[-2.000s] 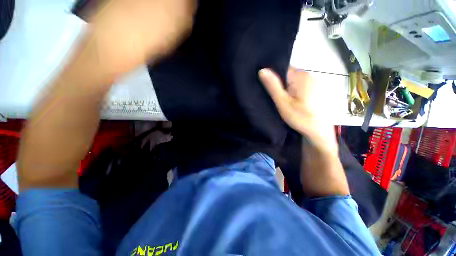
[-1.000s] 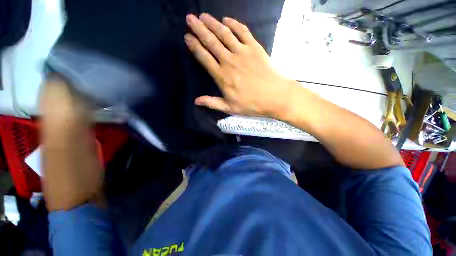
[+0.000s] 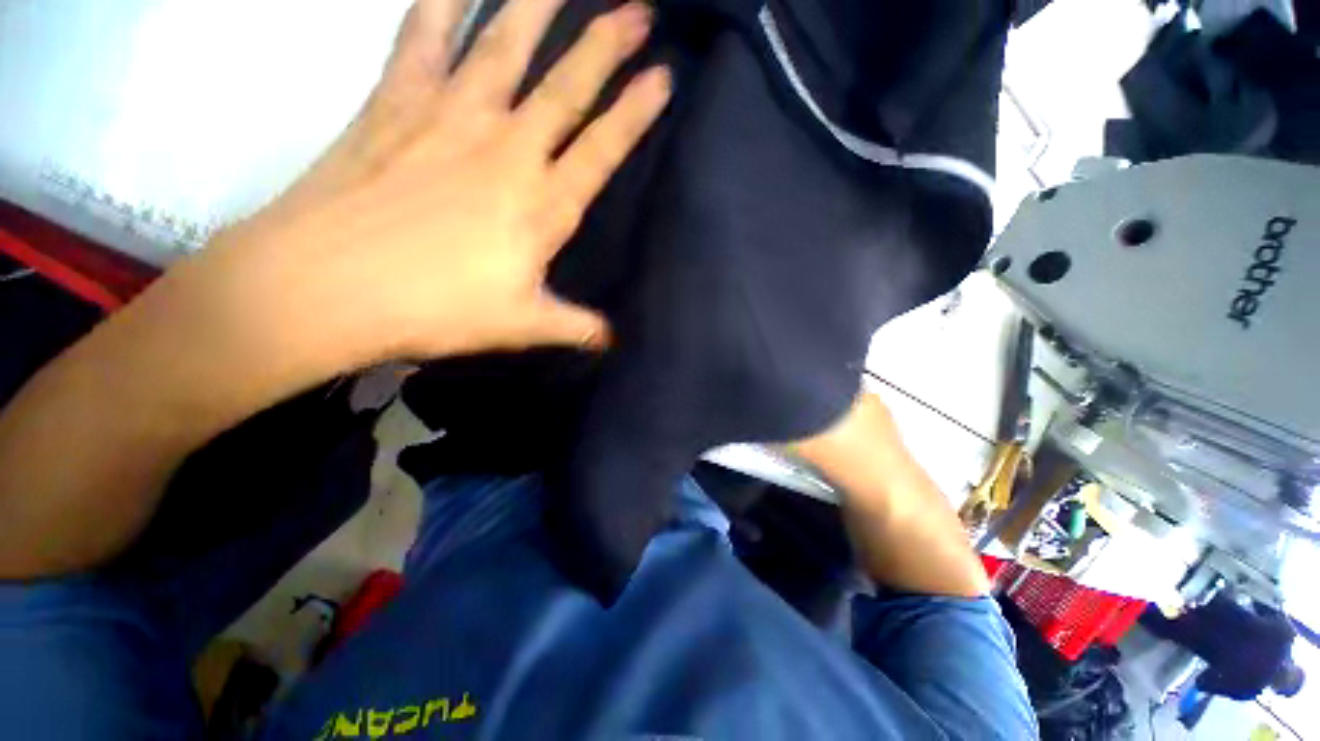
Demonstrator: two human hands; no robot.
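Observation:
A dark garment panel (image 3: pixel 753 275) with a thin white-grey piping line (image 3: pixel 854 145) lies in folds over the table, and its lower end hangs onto my lap. My left hand (image 3: pixel 478 188) is on the panel's left part with its fingers spread and the thumb pointing right. My right hand (image 3: pixel 854 442) is under or behind the panel's lower right edge; its fingers are hidden by the cloth, so I cannot tell whether it grips. The white-grey lockstitch machine (image 3: pixel 1187 275) marked "brother" stands to the right of the panel.
Fabric shears (image 3: pixel 996 478) with yellow-gold handles lie below the machine, beside an open box of small tools (image 3: pixel 1068 524). Red crates (image 3: pixel 1064 605) stand below the table at the right. Dark cloths (image 3: pixel 1216 87) lie behind the machine. The table (image 3: pixel 188 102) shows a printed scale at the left.
The view has turned, and the machine head shows more fully. The white-grey piping now shows on the panel. My left hand has moved onto the cloth; my right hand has gone beneath its edge.

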